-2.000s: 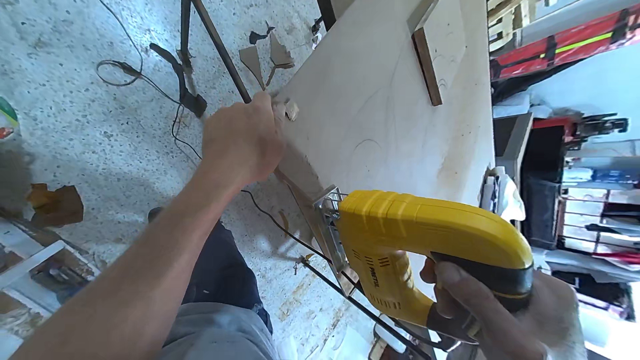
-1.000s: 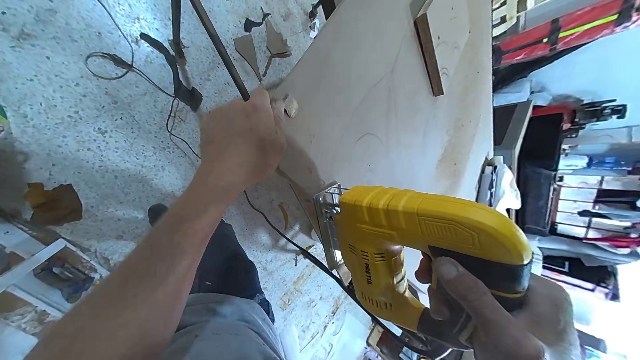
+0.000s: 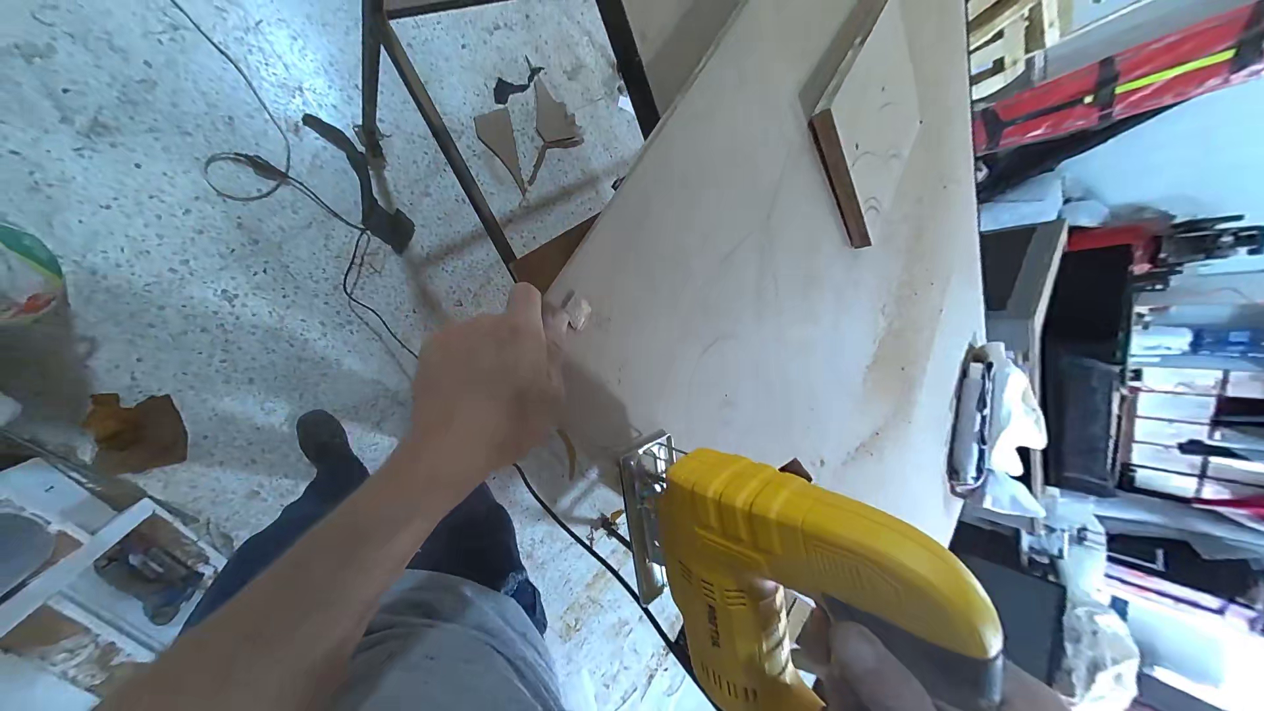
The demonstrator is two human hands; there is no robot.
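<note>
My right hand (image 3: 869, 662) is wrapped round the handle of a yellow jigsaw (image 3: 790, 553). The jigsaw's metal base plate (image 3: 644, 518) is at the near edge of a pale wooden board (image 3: 731, 296); the blade is hard to see. My left hand (image 3: 494, 370) grips the board's left edge, its fingertips hidden below. Beside its thumb, a small wood chip (image 3: 577, 310) lies on the board. Farther up rests a smaller wooden piece with a dark edge (image 3: 869, 138).
A black power cord (image 3: 583, 538) hangs below the jigsaw. Board offcuts (image 3: 502, 143) and a thin cable (image 3: 247, 163) lie on the speckled floor. A dark metal frame (image 3: 444, 138) stands left of the board. A white cloth (image 3: 1012, 415) lies at the right edge.
The jigsaw in my right hand now sits lower in view, near the board's near edge. My left hand keeps its hold on the board's edge. The view has shifted somewhat.
</note>
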